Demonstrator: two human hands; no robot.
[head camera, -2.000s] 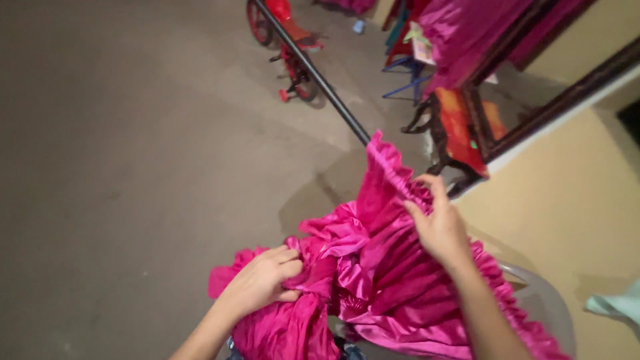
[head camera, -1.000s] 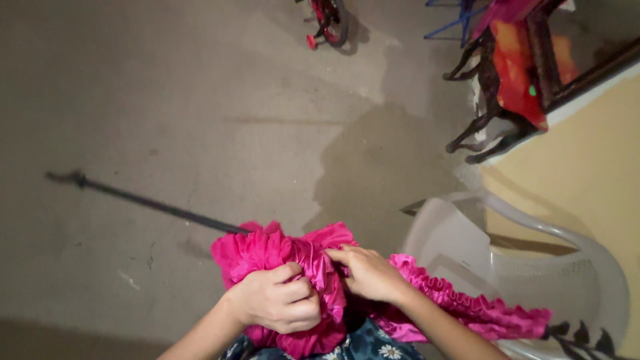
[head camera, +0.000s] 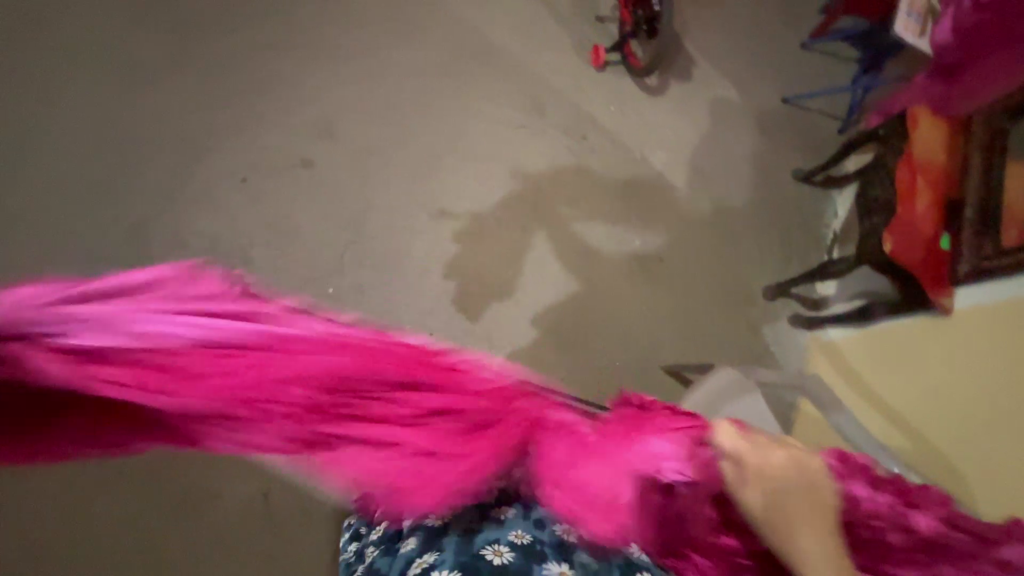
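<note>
A shiny magenta cloth (head camera: 336, 384) with gathered, ruffled parts stretches across the lower view, blurred by motion, from the left edge to the bottom right. My right hand (head camera: 780, 484) grips its bunched part at the lower right. My left hand is not visible. A short stretch of a dark rod (head camera: 578, 398) shows along the upper edge of the cloth near the middle. Below the cloth lies dark blue fabric with white daisies (head camera: 498, 552), over my lap.
A pale plastic chair (head camera: 832, 408) stands at the right by a beige wall. Above it are a dark animal-shaped figure (head camera: 868, 216), an orange-red cloth (head camera: 920, 216) and a dark frame (head camera: 988, 192). A small red bicycle (head camera: 636, 36) is at the top; blue metal legs (head camera: 856, 92) are at upper right.
The cloth, bunched between both hands a second ago, now extends far to the left. My left hand has gone out of view. Most of the rod, seen earlier, is now hidden.
</note>
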